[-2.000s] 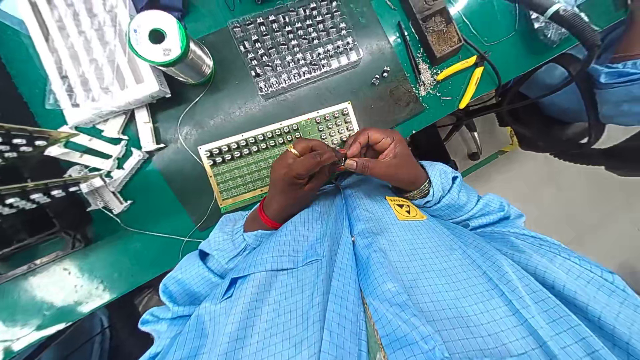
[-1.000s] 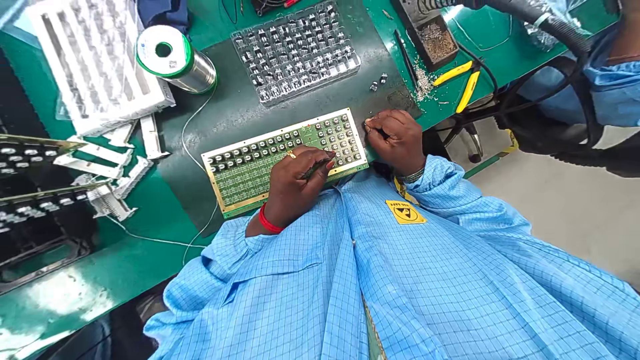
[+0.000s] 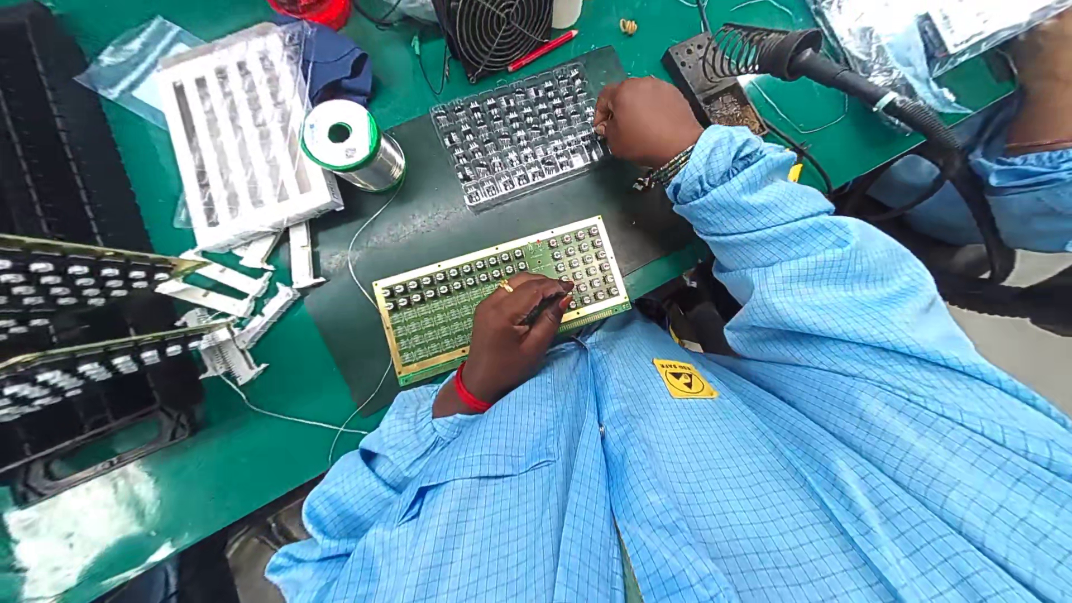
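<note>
A green circuit board (image 3: 435, 331) with rows of small round components lies on the dark mat (image 3: 419, 222) in front of me. Over its lower middle, my left hand (image 3: 517, 327) grips a thin black tool, perhaps tweezers, near the right-hand block of components. Beyond the board sits a clear plastic tray (image 3: 494, 197) filled with small black and silver parts. My right hand (image 3: 641, 121) is at the right edge of this tray with its fingers curled; whether they hold a part is hidden.
A solder wire spool (image 3: 360, 151) stands left of the parts tray, near a wrapped white tray (image 3: 251, 134). White plastic pieces (image 3: 268, 314) and upright boards (image 3: 92, 360) are at left. A fan (image 3: 498, 33), red pencil (image 3: 543, 50) and soldering iron holder (image 3: 754, 54) stand behind. Another person's sleeve (image 3: 988, 201) is at right.
My right hand has moved from beside the board out to the parts tray's right edge. Two seconds ago both hands were together at the board's front edge. The left hand stays over the board.
</note>
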